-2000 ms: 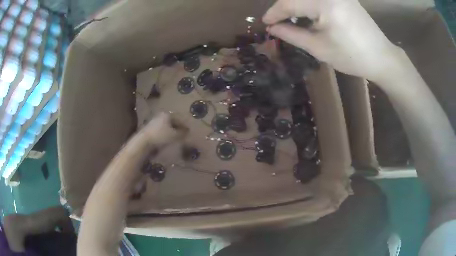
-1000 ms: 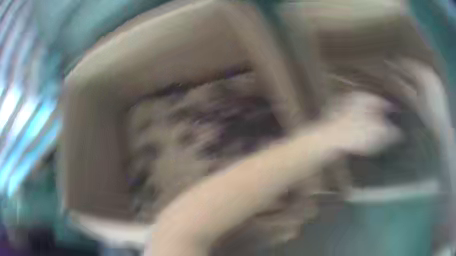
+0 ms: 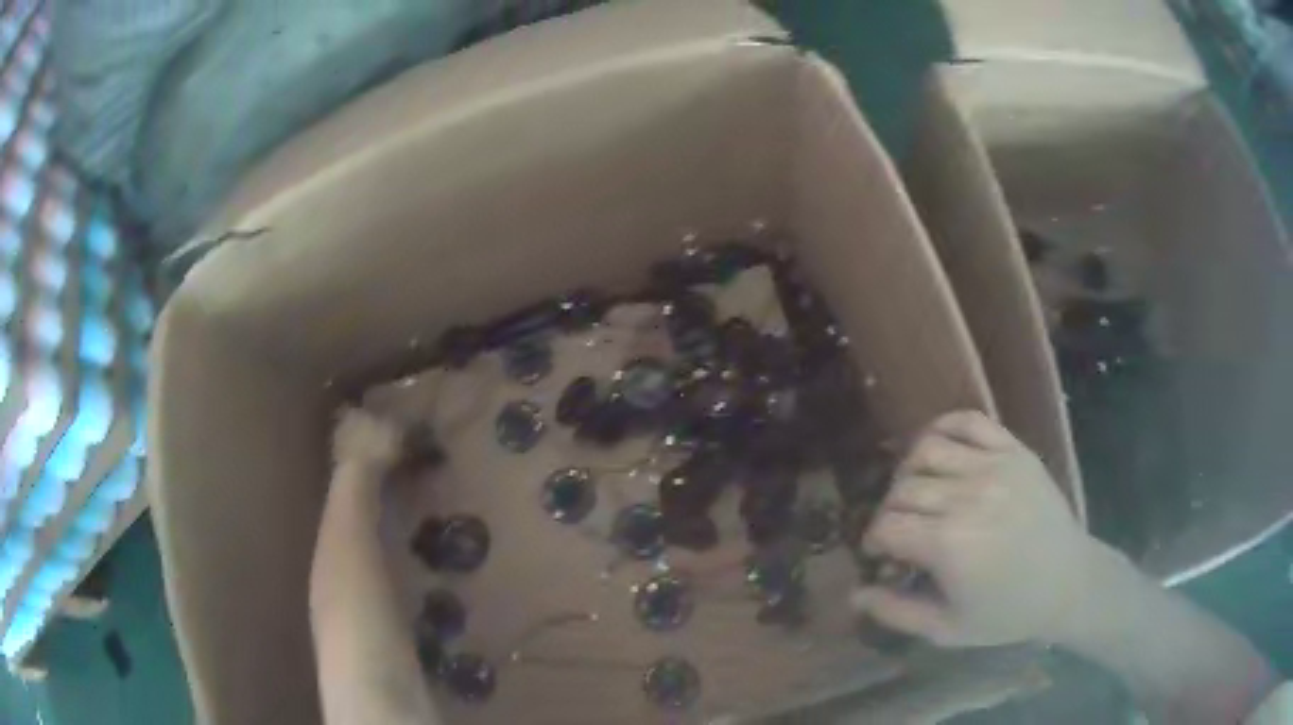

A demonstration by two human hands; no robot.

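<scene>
Black round speaker units [image 3: 569, 493] lie spread over the pale bottom of the open packing carton [image 3: 241, 496], with a denser dark heap toward its right side. Thin lead wires and tiny white tips show among them. My left hand [image 3: 369, 436] is inside the carton at its left side, with a dark speaker unit at its fingers; it is blurred, so the grip is not clear. My right hand [image 3: 953, 531] is at the right side of the carton, fingers curled around a dark speaker unit [image 3: 896, 574].
A second open carton [image 3: 993, 227] stands at the right, with some dark pieces [image 3: 1106, 319] in it. Green floor [image 3: 886, 64] shows between the cartons at the top. A shiny blue-white stack [image 3: 57, 326] stands at the left edge.
The view has shifted and the packing carton sits lower. One second ago a blurred arm reached across to the right carton; now both hands are at the packing carton, at opposite sides.
</scene>
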